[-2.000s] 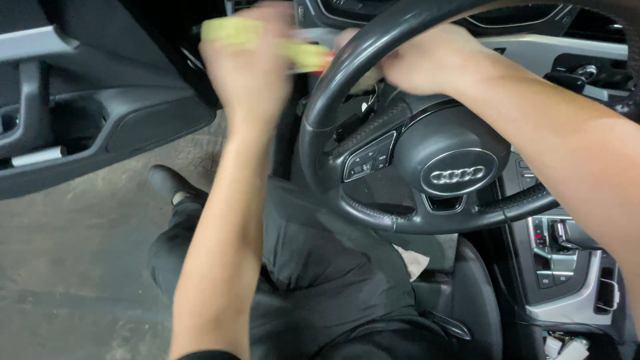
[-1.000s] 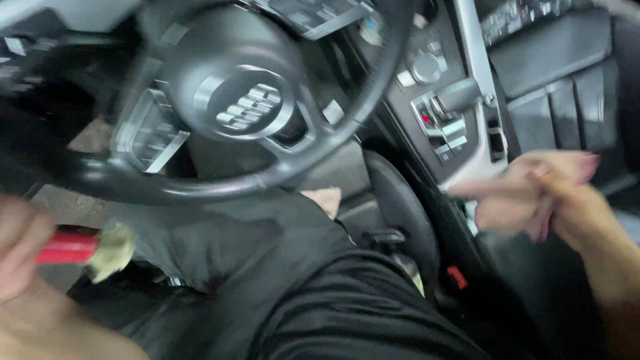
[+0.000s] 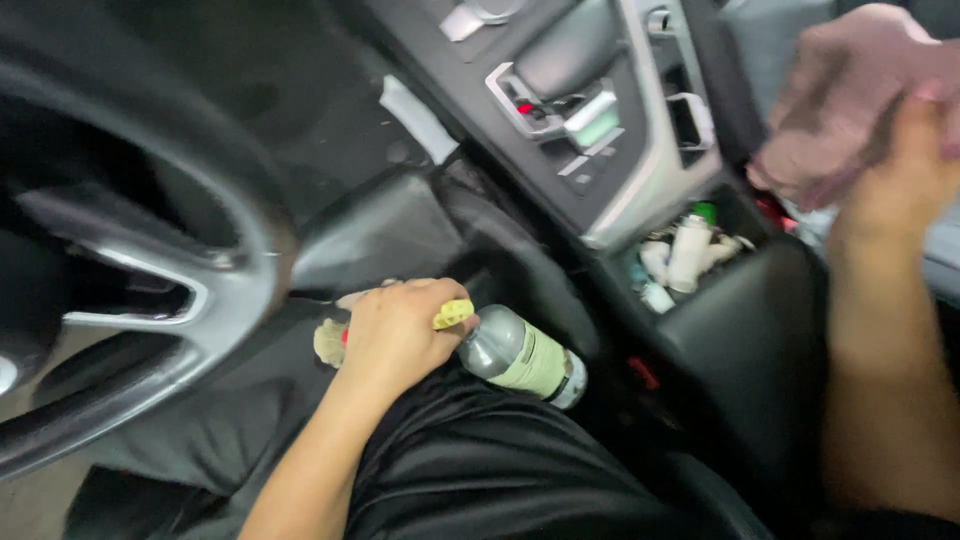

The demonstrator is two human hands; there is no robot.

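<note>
My left hand is closed around a brush; its pale bristles and a bit of red stick out on one side, a yellow end on the other. The fingers meet the neck end of a clear plastic bottle with a pale green label, lying tilted beside my thigh. Whether they also grip the bottle is hidden. At the upper right, my right hand holds a pinkish cloth, blurred, over the passenger side.
The steering wheel fills the left. Beyond the bottle runs the centre console with its gear selector and an open compartment holding small bottles and other items. A black armrest and a red seat-belt buckle are nearby.
The view has swung from the wheel toward the console. My left hand, with the brush, has left the wheel area and is now at the bottle. The cloth now shows in my right hand.
</note>
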